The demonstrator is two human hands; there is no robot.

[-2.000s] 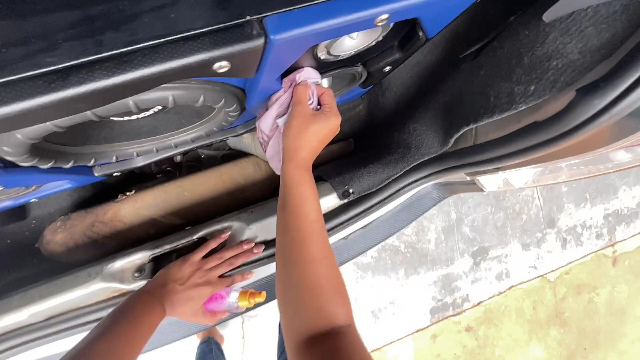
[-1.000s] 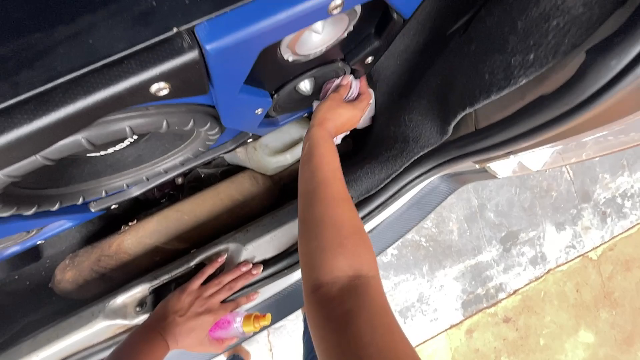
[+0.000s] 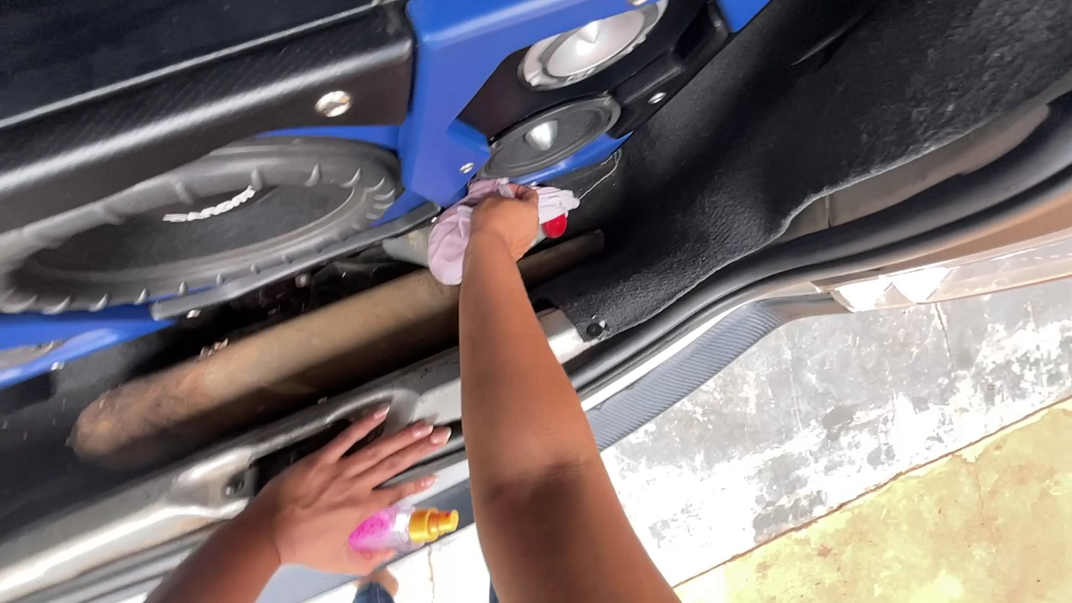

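Observation:
My right hand [image 3: 502, 219] grips a crumpled pale pink cloth [image 3: 452, 243] just below the blue speaker panel [image 3: 440, 109], by a small round speaker with a silver cone [image 3: 548, 136]. Something red [image 3: 554, 225] shows beside the cloth. My left hand [image 3: 331, 490] lies with fingers spread on the car's metal sill. Against its palm, held near the thumb, is a small clear spray bottle of pink liquid [image 3: 385, 529] with a gold pump top. Part of the bottle is hidden by the hand.
A large black subwoofer [image 3: 209, 218] sits at the left in the blue panel. A rusty tan cylinder [image 3: 285, 360] lies in the recess under it. Black carpet [image 3: 712, 167] covers the right side. The rubber door seal [image 3: 695, 322] and sill edge run diagonally above a worn floor [image 3: 821, 435].
From the lower small speaker a second ago, my right hand has moved down and left with the cloth to beneath the panel. The left hand stays on the sill with the bottle.

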